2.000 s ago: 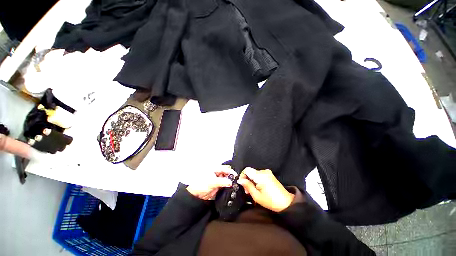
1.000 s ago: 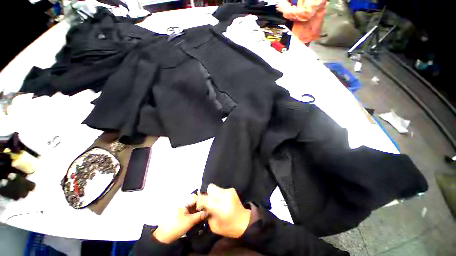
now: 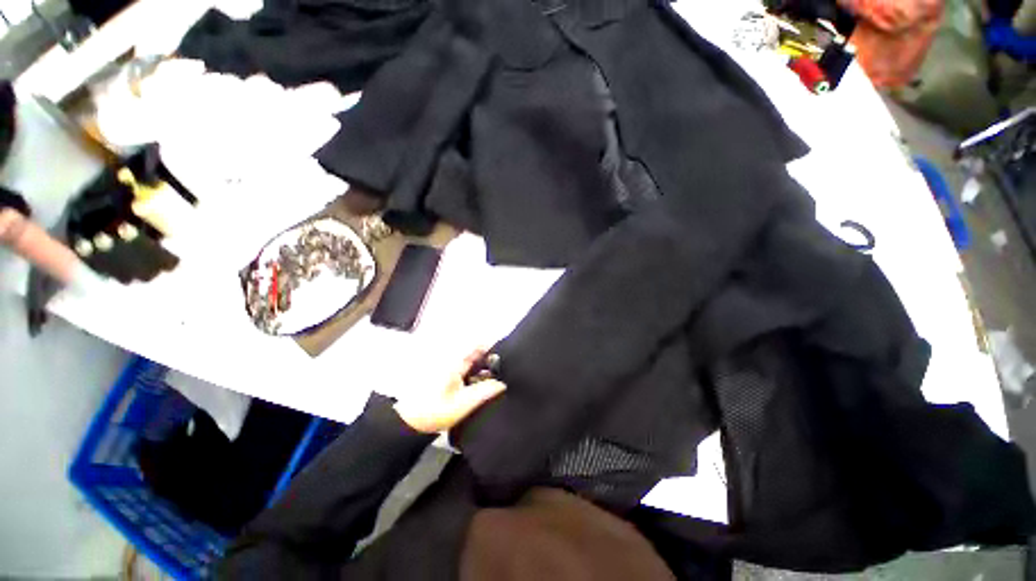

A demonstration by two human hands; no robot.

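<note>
The black jacket [image 3: 636, 306] lies spread over the white table, with one sleeve reaching toward my lap. My left hand [image 3: 449, 397] is at the end of that sleeve, its thumb and fingers closed on the cuff edge [image 3: 500, 380], where small shiny buttons [image 3: 490, 363] show. Finely striped lining [image 3: 600, 457] shows at an opening near my lap. My right hand is not visible; dark cloth covers the area at my right side.
A round tray of metallic buttons [image 3: 324, 278] sits on brown card, beside a smartphone [image 3: 407, 287]. A hanger hook [image 3: 858, 235] is at right. Another black garment [image 3: 307, 43] lies at far left. A blue crate [image 3: 114, 443] is below the table. Another person's arm [image 3: 40, 244] is at the left edge.
My right hand has left the cuff and gone out of sight. My left hand stays at the sleeve end, and the sleeve now lies slanted toward my left hand. The view has shifted.
</note>
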